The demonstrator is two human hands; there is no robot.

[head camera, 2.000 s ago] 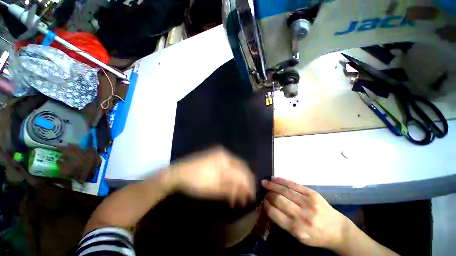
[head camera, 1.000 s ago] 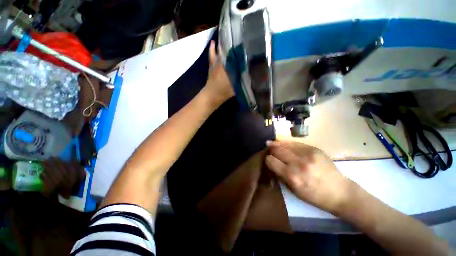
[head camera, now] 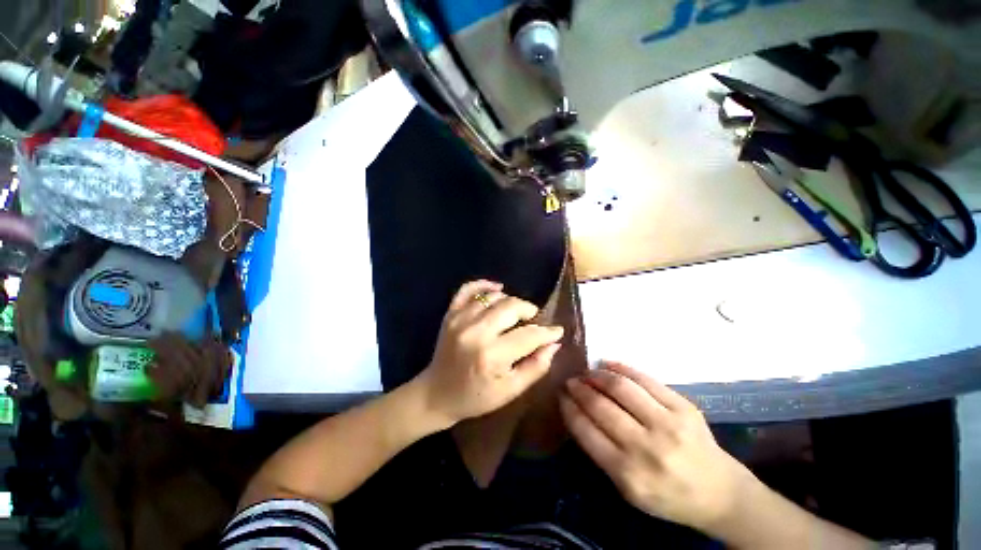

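The black panel point(head camera: 452, 215) lies flat on the table left of the needle, its right edge under the presser foot point(head camera: 552, 201) of the sewing machine point(head camera: 635, 64). A brown panel point(head camera: 557, 371) shows along the seam edge and hangs over the table's front. My left hand point(head camera: 489, 349) pinches the cloth with thumb and fingers, just left of the seam edge. My right hand point(head camera: 645, 446) holds the edge between its fingertips at the table's front; its fingertips are partly hidden by the cloth.
Black-handled scissors point(head camera: 914, 220) and blue and yellow-green snips point(head camera: 823, 220) lie right of the needle beside small dark pieces. At left are a grey fan point(head camera: 129, 301), a green-labelled bottle point(head camera: 124, 374), a crinkled clear bag point(head camera: 118, 193) and a red-orange bag point(head camera: 172, 124).
My left hand has come back from beside the machine head to the seam edge. The view has shifted, and the brown side now shows along the seam. My right hand still holds the edge.
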